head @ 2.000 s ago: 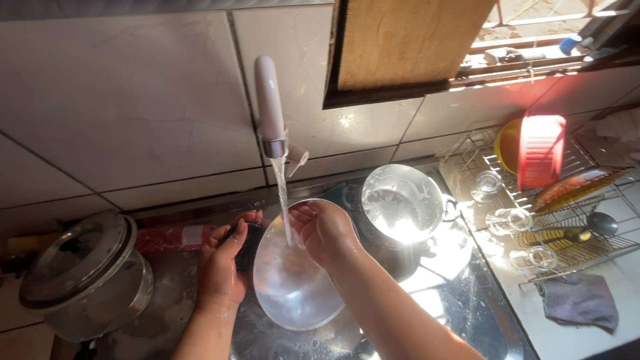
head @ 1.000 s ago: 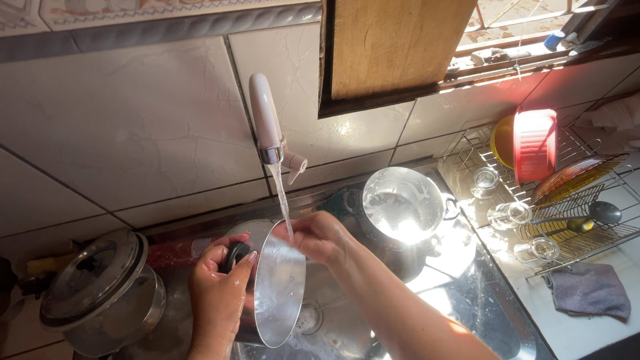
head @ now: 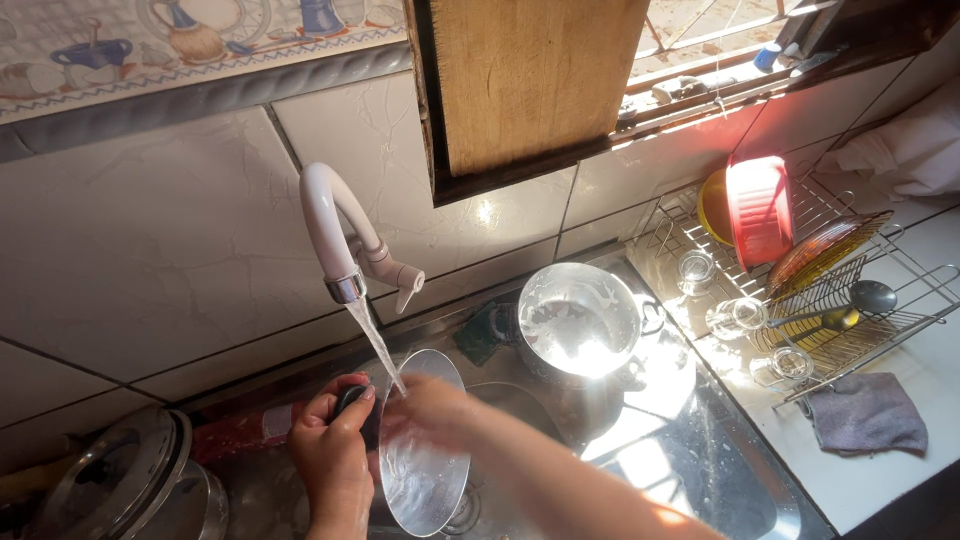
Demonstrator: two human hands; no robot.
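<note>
My left hand [head: 334, 442] grips the black knob of a round metal pot lid [head: 426, 487], which is tilted on edge over the sink. Blurred by motion, my right hand [head: 427, 409] is at the lid's inner face, where water falls from the white curved faucet [head: 330, 225]; its fingers are hard to make out, and whether it holds anything cannot be told. To the right of the hands, a metal pot [head: 544, 322] with suds inside stands on the steel sink top [head: 675, 465].
A lidded pot [head: 199, 499] stands at lower left beside a red packet [head: 232, 435]. At right, a wire dish rack [head: 900, 326] holds a red bowl [head: 757, 214], plates and ladles. Near it are several glasses and a gray cloth [head: 866, 412]. A wooden shutter [head: 532, 82] hangs above.
The lid, whose inner face was turned more toward the view two seconds ago, is now tilted on edge. My right hand has moved over its inner face, and the view has shifted.
</note>
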